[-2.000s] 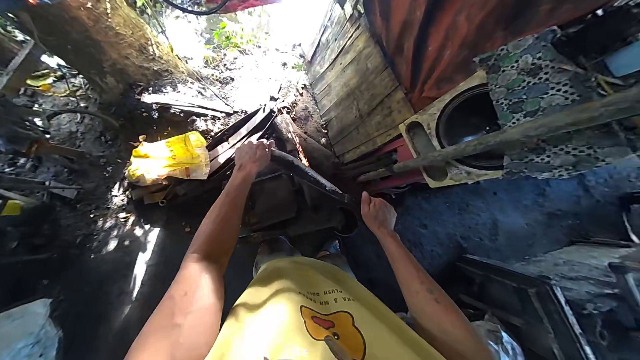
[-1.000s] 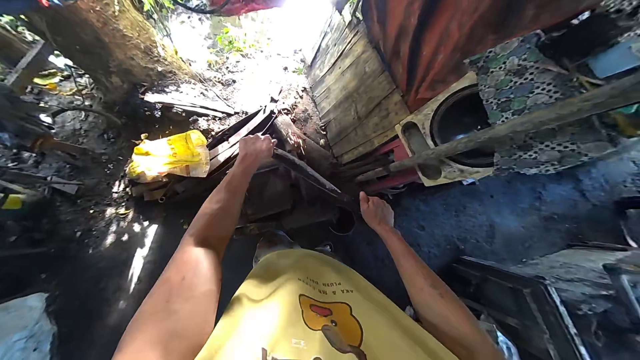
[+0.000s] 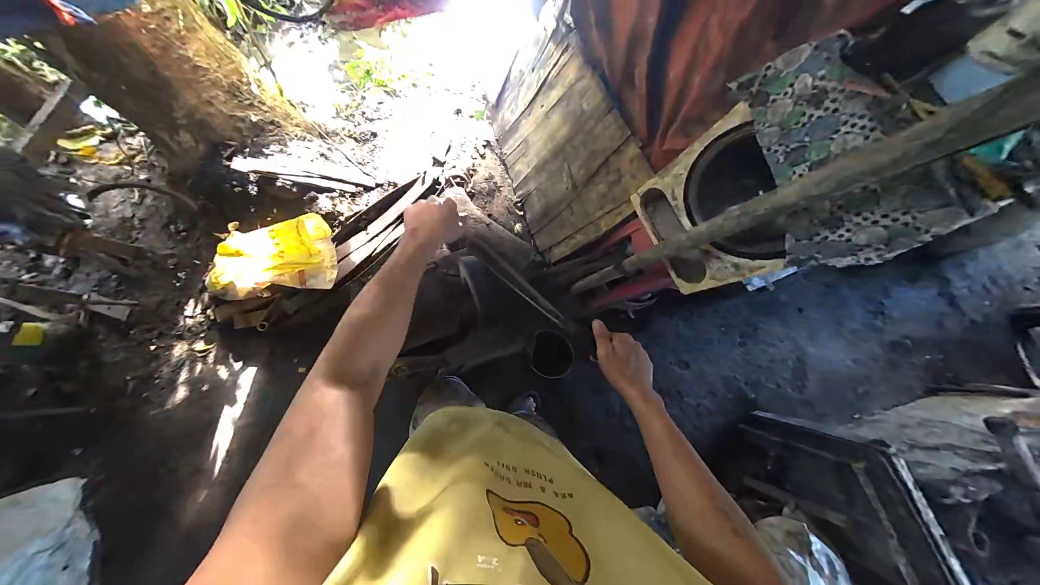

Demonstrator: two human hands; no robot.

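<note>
My left hand (image 3: 433,219) is closed on the upper end of a long dark piece (image 3: 520,283), which slants down to the right. Its material is hard to tell in the shade. Near its lower end is my right hand (image 3: 622,357), closed around what looks like a dark handle or end, mostly hidden by the fingers. Between my hands and my feet a round dark opening (image 3: 552,354) shows, perhaps a can or pipe. Wooden strips (image 3: 382,236) lie beside my left hand.
A yellow plastic bag (image 3: 276,256) lies on the left. Wooden planks (image 3: 569,138) stand ahead. On the right are a pale frame with a round opening (image 3: 695,280), a long pole (image 3: 821,185) and patterned cloth (image 3: 861,211). A dark frame (image 3: 861,487) lies lower right.
Both hands keep about the same places, with small shifts. The long dark piece between them lies at a slightly steeper slant.
</note>
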